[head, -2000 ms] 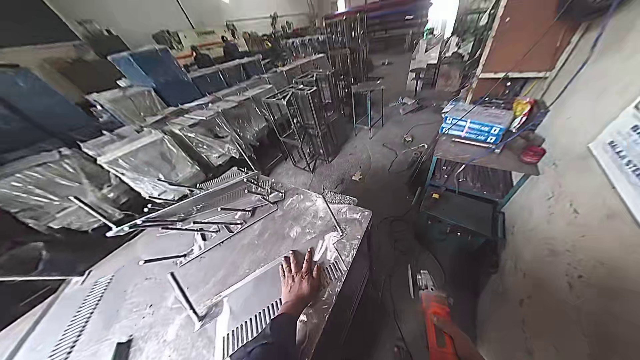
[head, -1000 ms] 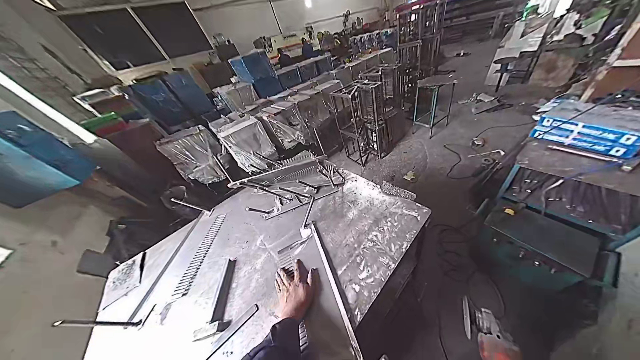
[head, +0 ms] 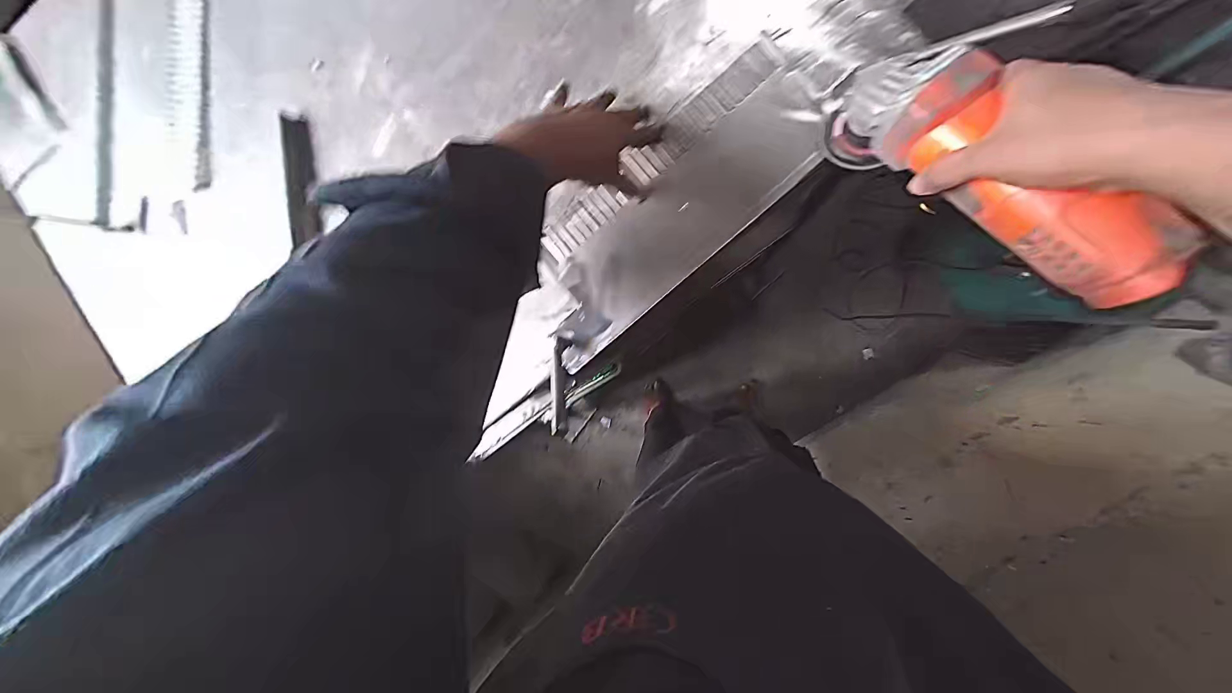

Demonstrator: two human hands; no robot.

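Note:
My right hand (head: 1049, 135) is closed around the orange body of an angle grinder (head: 1068, 231) at the upper right. The grinder's disc (head: 852, 140) is at the far edge of a slotted sheet-metal panel (head: 712, 183); whether it touches the metal cannot be told. My left hand (head: 587, 140), fingers spread, rests on the panel's row of slots, with its dark sleeve running to the lower left. The panel lies along the edge of a metal-topped table (head: 433, 67). A small spark or glint shows below the grinder.
Another slotted strip (head: 188, 87) and a dark metal bar (head: 298, 178) lie on the table to the left. A thin metal rod (head: 558, 385) stands out at the table's near corner. Below are the concrete floor (head: 943, 481) and the person's own legs; cables trail at right.
The view has swung sharply downward. The grinder, low at the right and away from the table before, is now in my right hand at the panel's edge. My left hand is still on the metal.

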